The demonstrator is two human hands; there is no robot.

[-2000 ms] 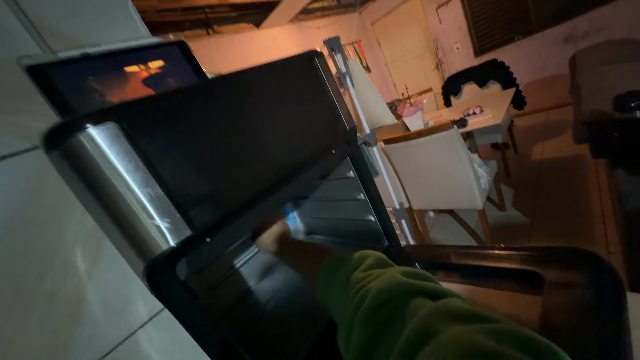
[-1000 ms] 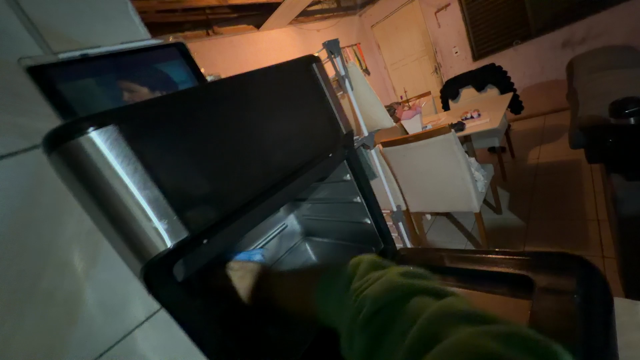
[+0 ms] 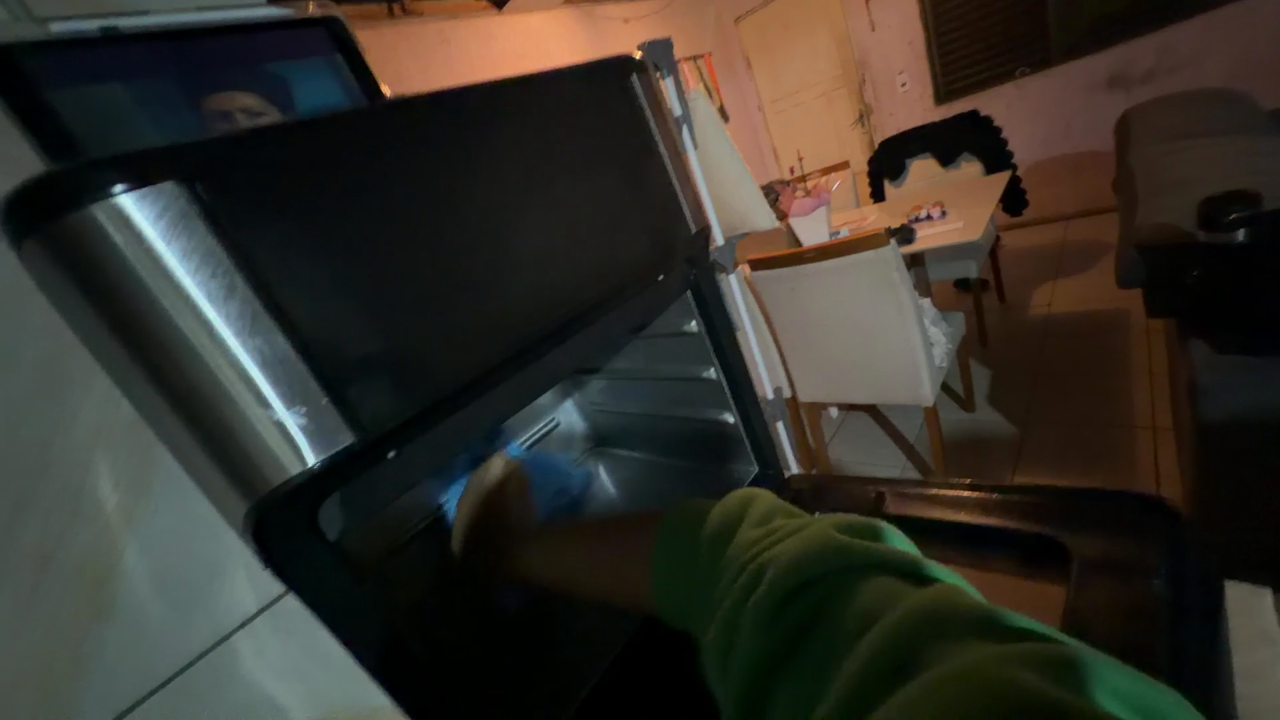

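My right hand (image 3: 490,510), blurred and at the end of a green sleeve (image 3: 860,600), reaches into an open oven (image 3: 660,400). Bunched blue cloth (image 3: 555,480) is in its grasp, close to the inner wall beside a thin metal rod. Metal ridges run along the far side wall of the cavity. The framed oven door (image 3: 1120,520) stands open at lower right, under my sleeve. A dark flat panel (image 3: 450,230) and a shiny steel strip (image 3: 200,320) belong to the oven's outside. My left hand is out of view.
A lit screen (image 3: 180,90) stands behind the oven at upper left. Beyond it on the right are a white chair (image 3: 840,330), a table (image 3: 960,225) bearing small things, a chair draped in black, and a dark armchair (image 3: 1190,180). Pale tiles (image 3: 120,530) lie at left.
My right hand has shifted about inside the oven, first toward the lower left, then slightly back up. More of the blue cloth shows now. The picture on the screen has changed.
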